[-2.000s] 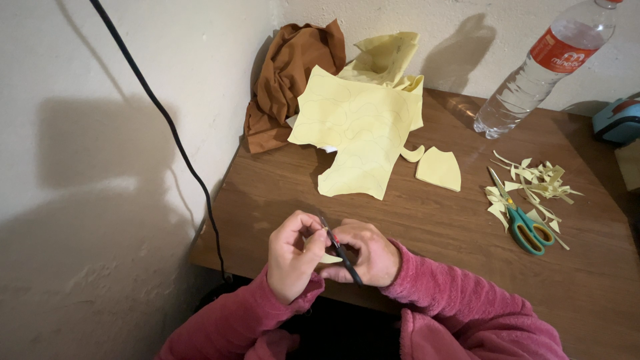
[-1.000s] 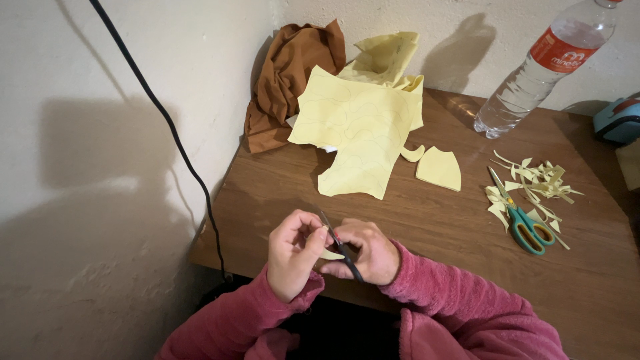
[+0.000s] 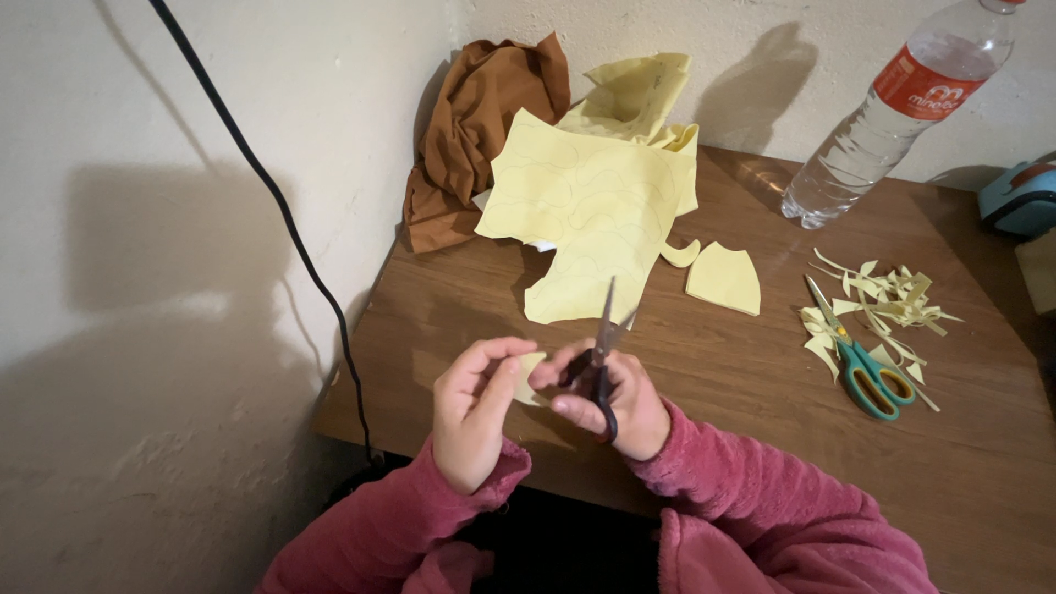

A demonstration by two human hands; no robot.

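Between its thumb and fingers my left hand (image 3: 478, 412) pinches a small piece of pale yellow fabric (image 3: 529, 381). Black-handled scissors (image 3: 605, 346) are in my right hand (image 3: 629, 404), with the blades pointing up and away from me, slightly blurred. Beyond my hands lies a large yellow fabric sheet (image 3: 590, 198) with curved drawn outlines and cut-out edges. To its right are a small curved yellow piece (image 3: 681, 254) and a yellow panel-shaped piece (image 3: 724, 279). Green-handled scissors (image 3: 866, 371) rest by a heap of yellow scraps (image 3: 895, 297) on the right.
Crumpled brown fabric (image 3: 487, 124) and folded yellow fabric (image 3: 639, 91) lie against the back wall. A clear plastic bottle (image 3: 891, 115) with a red label stands at the back right of the wooden table (image 3: 792, 462). A blue object (image 3: 1021, 198) sits at the right edge. A black cable (image 3: 272, 186) hangs at left.
My hands have moved apart. The scissors, earlier across the small yellow piece between my hands, now point up in my right hand, while my left hand keeps the piece.
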